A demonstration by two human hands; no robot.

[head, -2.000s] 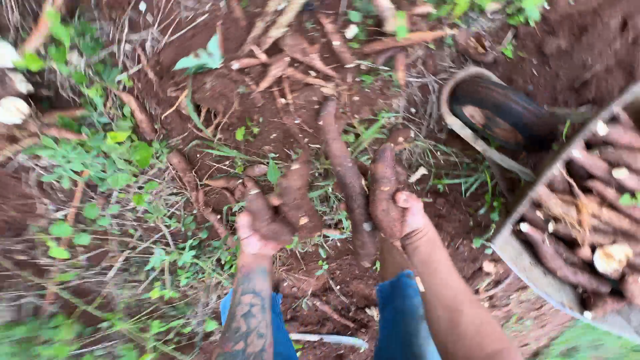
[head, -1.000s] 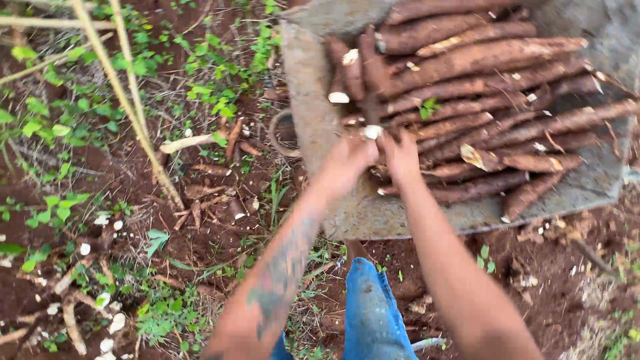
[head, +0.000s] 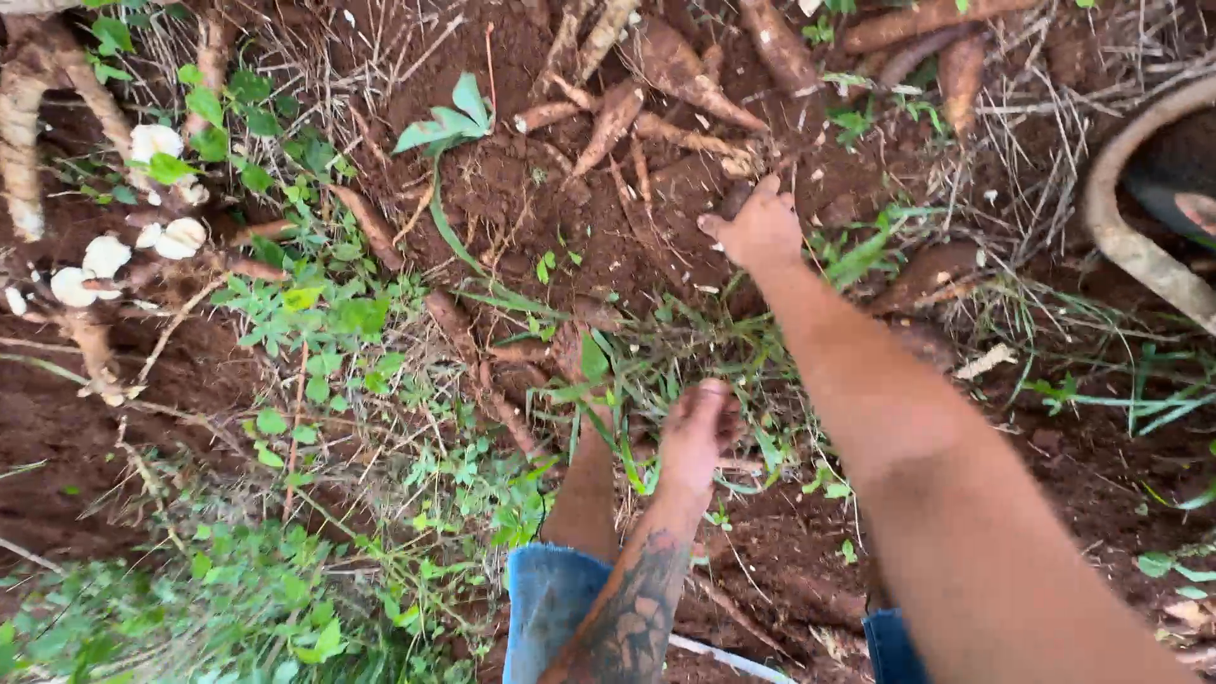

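My right hand (head: pixel 760 223) reaches down to the red soil just below a cluster of loose cassava roots (head: pixel 689 76). Its thumb and a finger are spread around a dark, soil-covered thing, and whether they grip it is not clear. Nearer my body, my left hand (head: pixel 701 427) hangs over grass with its fingers curled; its palm is hidden, so I cannot tell if it holds anything. Thin cassava root pieces (head: pixel 608 123) lie above and left of my right hand. Another root (head: pixel 926 275), partly covered by grass, rests to its right.
A wheelbarrow's curved metal frame (head: pixel 1107 204) and its dark wheel (head: pixel 1173 185) stand at the right edge. Cut cassava stumps with white ends (head: pixel 104 256) lie at the left. Leafy weeds (head: pixel 323 361) and a long root (head: pixel 475 370) lie left of my legs.
The view has swung from the root-filled wheelbarrow tray back to the ground. My hands were together at the tray one second ago; now they are apart, the right one reaching farther forward.
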